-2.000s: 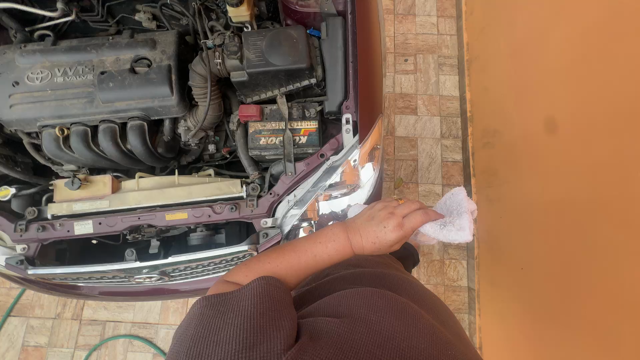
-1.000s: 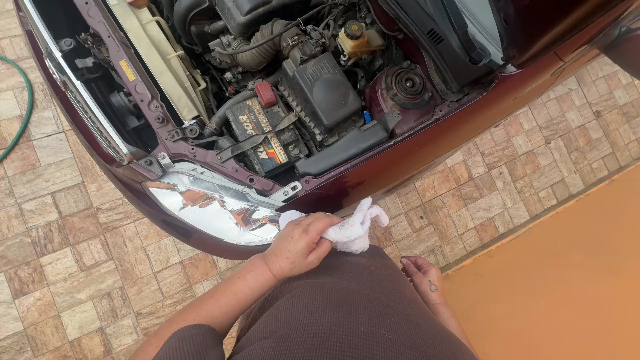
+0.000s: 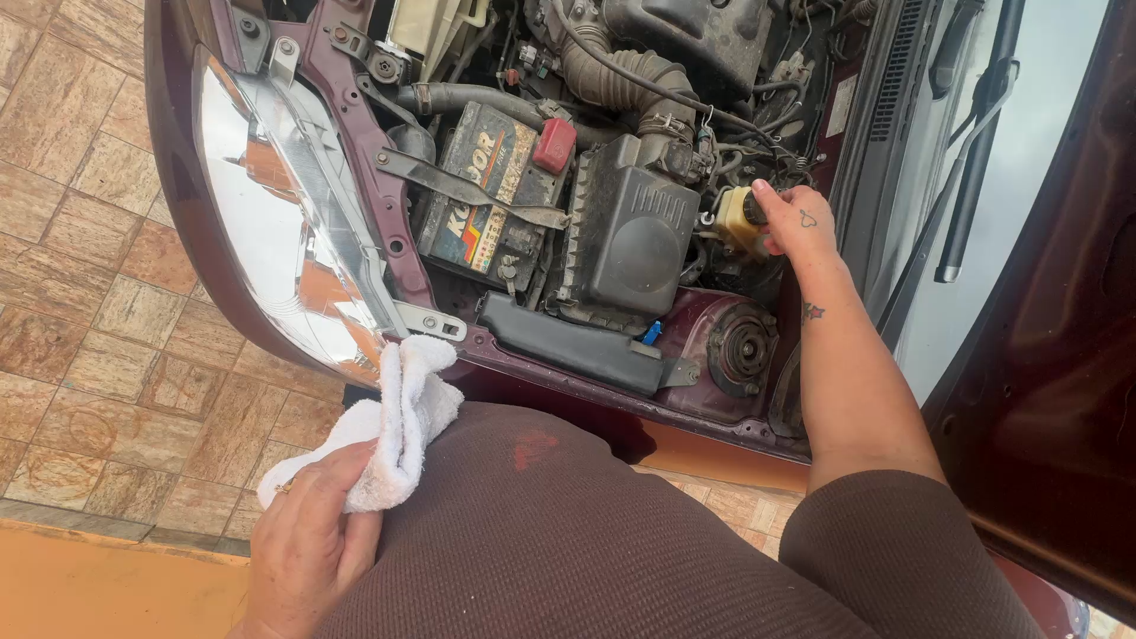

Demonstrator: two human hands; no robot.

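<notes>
In my left hand point(image 3: 311, 532) is a bunched white cloth point(image 3: 408, 426), its upper end by the corner of the headlight point(image 3: 275, 222). My right hand point(image 3: 803, 226) reaches into the engine bay, thumb and fingers on the dark cap point(image 3: 754, 209) of a yellowish fluid reservoir point(image 3: 733, 217). The cap appears to sit on the reservoir; the fingers partly hide both. Left of the reservoir lies the black air filter housing point(image 3: 635, 235), with the car battery point(image 3: 488, 191) and its red terminal cover point(image 3: 555, 145) beyond it.
A metal strap point(image 3: 470, 191) crosses the battery. The maroon fender edge point(image 3: 568, 390) runs close to my body. A strut mount point(image 3: 744, 349) stands below the reservoir. Wiper arms point(image 3: 963, 177) and the raised hood point(image 3: 1056, 382) are at the right, stone tiles point(image 3: 133, 355) at the left.
My right hand has gone from beside my body to the reservoir cap. My left hand still holds the white cloth. The view has swung strongly toward the windshield side of the engine bay.
</notes>
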